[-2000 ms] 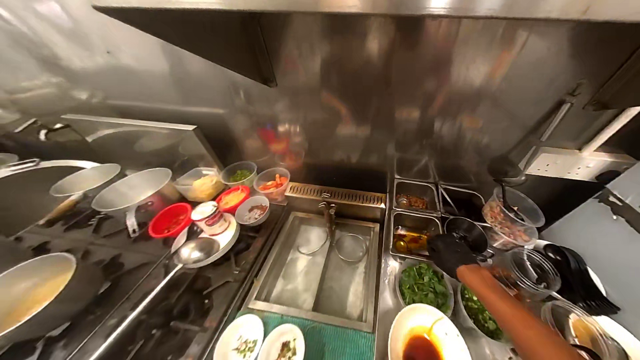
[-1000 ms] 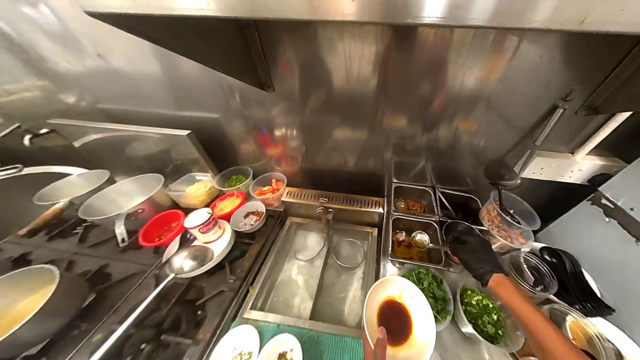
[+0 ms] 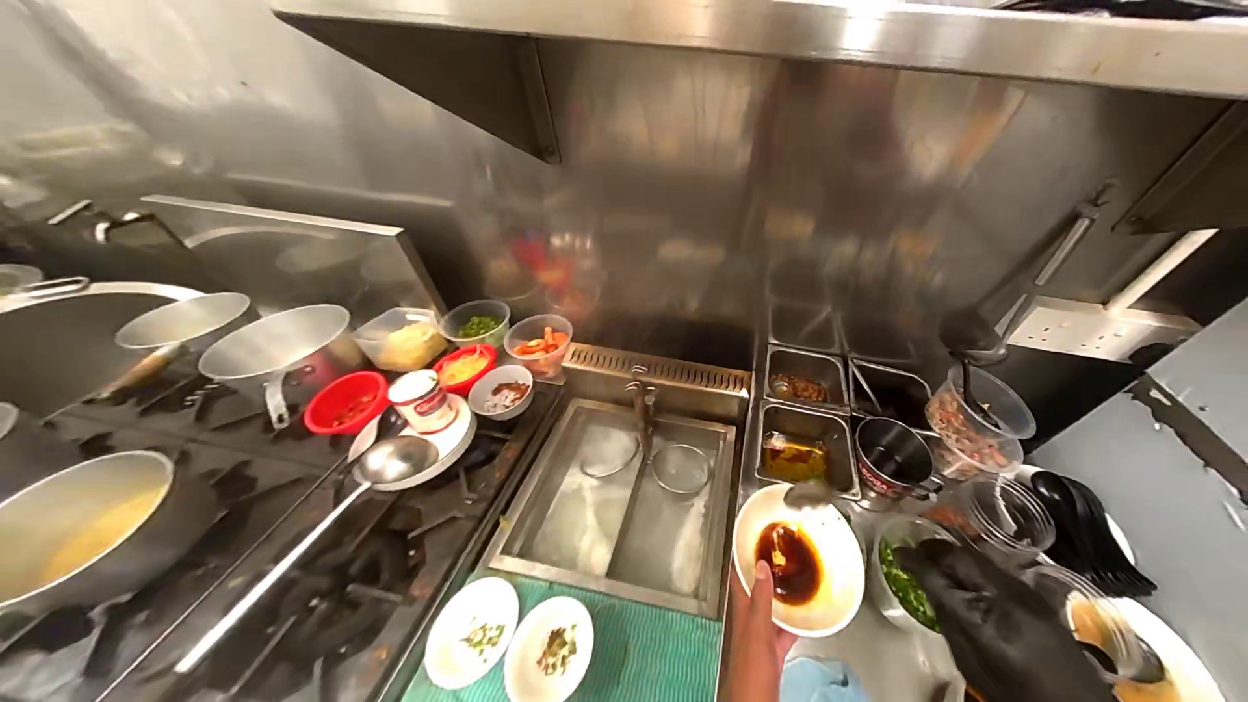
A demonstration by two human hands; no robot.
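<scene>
My left hand [image 3: 759, 639] is bare and grips the near left rim of a white bowl [image 3: 844, 570] with dark brown sauce in it, its thumb over the rim. My right hand [image 3: 994, 604], in a black glove, is blurred at the lower right beside a clear tub of chopped green herbs [image 3: 905, 575]. A small blurred metal spoon [image 3: 807, 494] shows at the far rim of the white bowl; its handle cannot be made out. Just beyond stand a steel container of yellow-brown oil [image 3: 795, 458] and a dark mug [image 3: 892, 453].
A two-part water boiler [image 3: 624, 502] with wire strainers is at the centre. Two white bowls [image 3: 473, 632] with chopped greens sit on a teal cloth [image 3: 663, 653]. A long ladle [image 3: 400, 458] and pans [image 3: 278, 346] are on the stove at left. Black spoons [image 3: 1092, 531] lie at right.
The white bowl of sauce has moved up toward the oil container, held in my left hand. My gloved right hand has come back from the steel containers toward the lower right.
</scene>
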